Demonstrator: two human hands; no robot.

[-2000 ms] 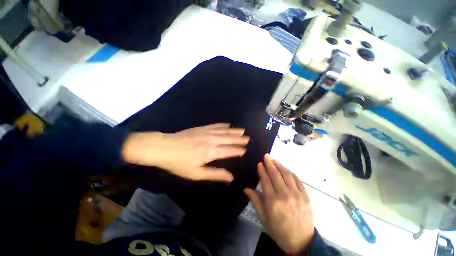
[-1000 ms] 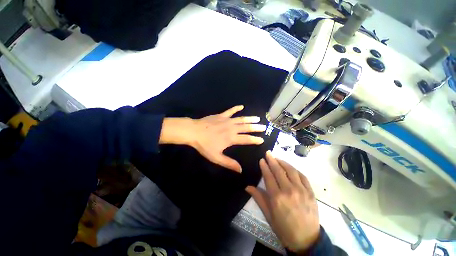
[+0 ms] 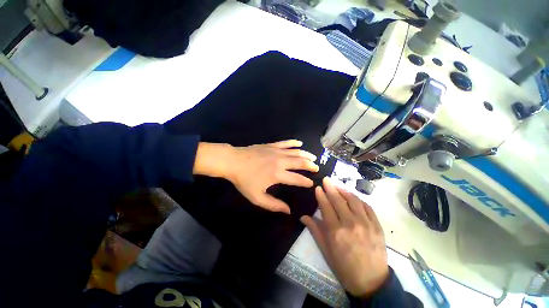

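Note:
A black fabric piece [image 3: 259, 99] lies flat on the white table, its right edge under the head of the sewing machine [image 3: 385, 78]. My left hand [image 3: 262, 171] lies flat on the fabric with fingers spread, just left of the presser foot [image 3: 327, 155]. My right hand [image 3: 352, 231] rests at the fabric's right edge below the needle area, its fingertips touching the edge and the table. Neither hand is closed around anything. The needle is too small to make out.
Thread snips with blue handles [image 3: 430, 281] lie right of my right hand. A black looped object [image 3: 428, 206] lies under the machine arm. A ruler strip [image 3: 310, 281] runs along the table edge. A dark fabric heap [image 3: 144, 24] is at upper left, and striped cloth [image 3: 348, 48] lies behind the machine.
The fabric has moved slightly away from me, towards the back. My left hand's fingers have drawn a little closer together. My right hand stays beside the edge, its fingertips slightly nearer the needle area.

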